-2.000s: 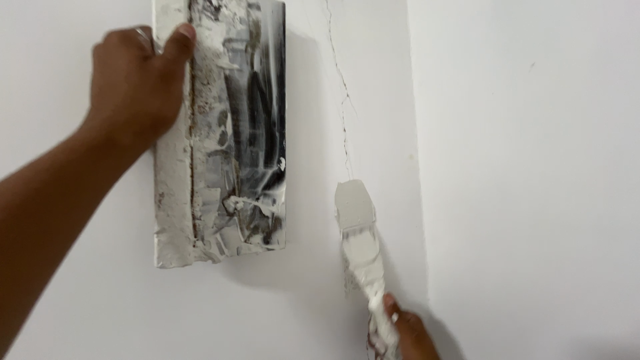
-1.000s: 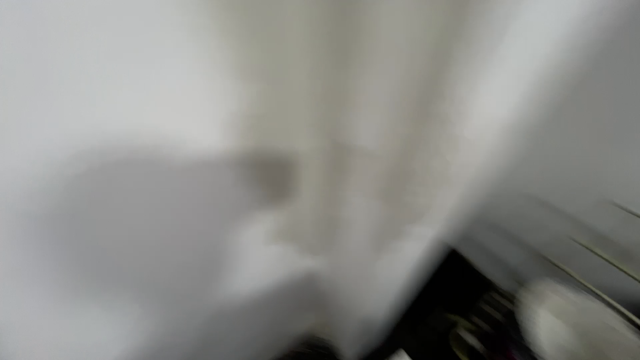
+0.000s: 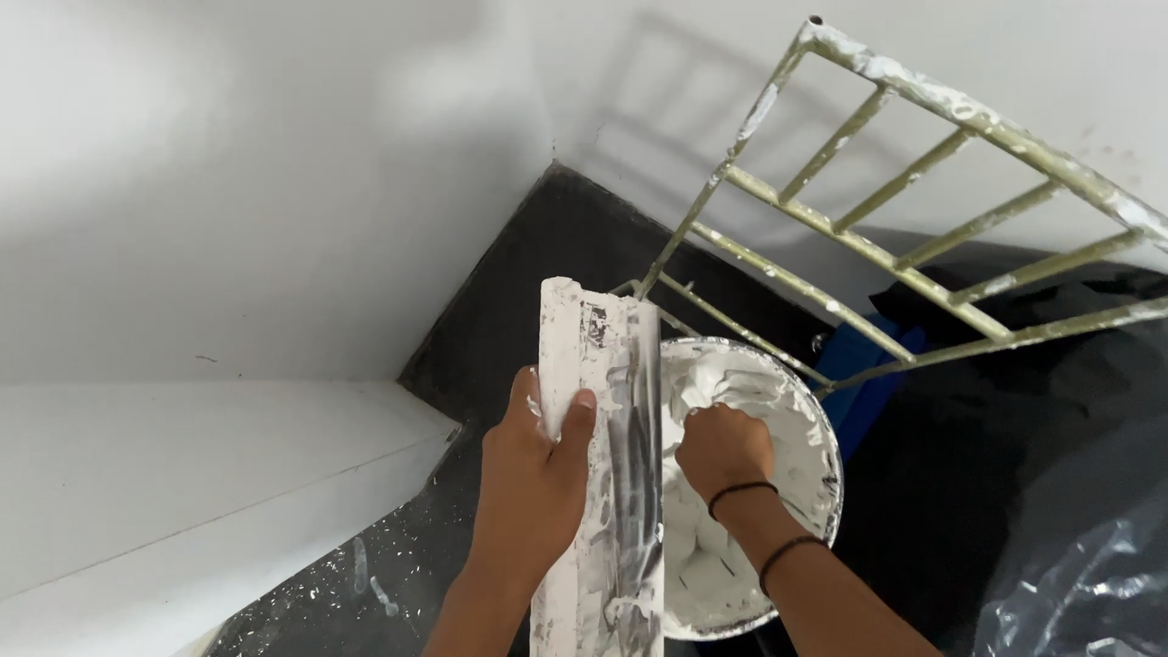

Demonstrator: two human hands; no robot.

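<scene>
My left hand (image 3: 538, 474) grips a wide plastering blade (image 3: 630, 456) by its pale, putty-caked back edge, the blade held lengthwise beside the bucket and overlapping its left side. Inside the round bucket (image 3: 832, 493) of white putty (image 3: 707, 566) is my right hand (image 3: 727, 449), closed like a fist with its knuckles up. Whatever it holds is hidden by the hand and the putty. Two dark bands circle the right wrist and forearm.
A putty-spattered metal frame with bars (image 3: 849, 239) leans over the bucket's far side. White walls (image 3: 228, 228) meet a dark floor (image 3: 401, 547) with white specks. Something blue (image 3: 858, 374) and black sheeting with clear plastic (image 3: 1077, 584) lie at the right.
The view has swung from the cracked wall down to the bucket. My right hand, earlier at the wall with a putty knife, is now in the bucket; my left still holds the wide blade.
</scene>
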